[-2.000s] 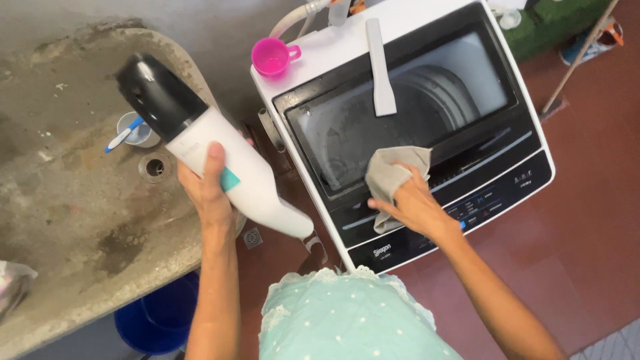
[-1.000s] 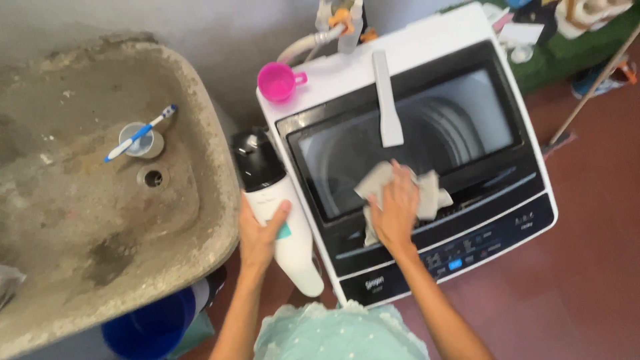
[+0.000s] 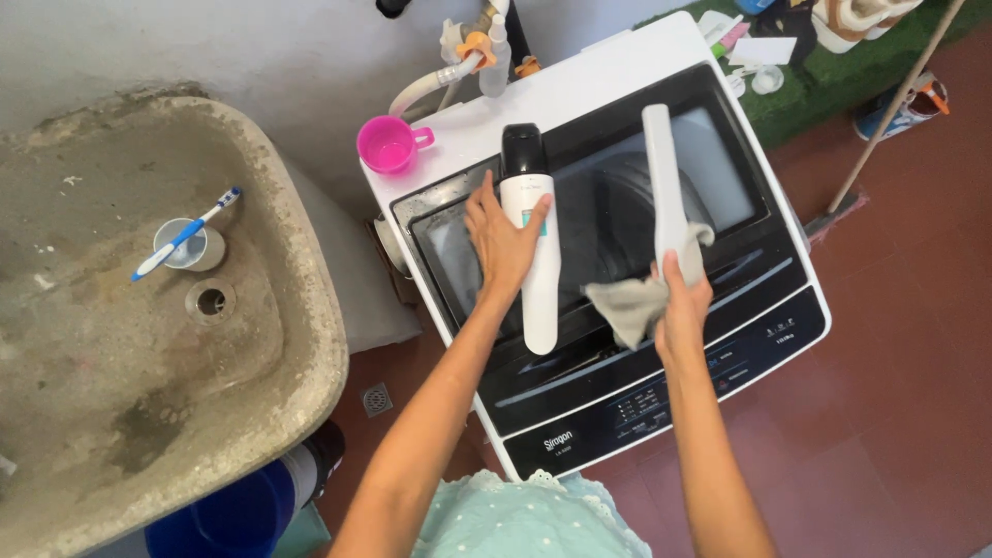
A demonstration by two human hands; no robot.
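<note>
My left hand point(image 3: 505, 236) is on a white appliance part with a black end point(image 3: 540, 263), its thumb and fingers on either side; the part lies over the dark lid of a top-loading washing machine point(image 3: 597, 232). In my right hand point(image 3: 683, 310) are the lower end of a long white plastic piece point(image 3: 665, 170) and a grey-beige cloth point(image 3: 635, 306), which hangs out to the left over the lid. A pink plastic cup point(image 3: 389, 146) stands on the machine's back left corner.
Left is a worn concrete sink point(image 3: 310, 310) holding a small cup point(image 3: 203, 252) with a toothbrush point(image 3: 186, 235) across it. Behind the machine are a hose and tap point(image 3: 473, 54). A blue bucket point(image 3: 225, 515) is below the sink; a wooden stick point(image 3: 899, 108) leans at right.
The black-ended white part has moved from beside the machine onto its lid. My right hand, earlier wiping with the cloth, now also holds the long white piece that lay on the lid.
</note>
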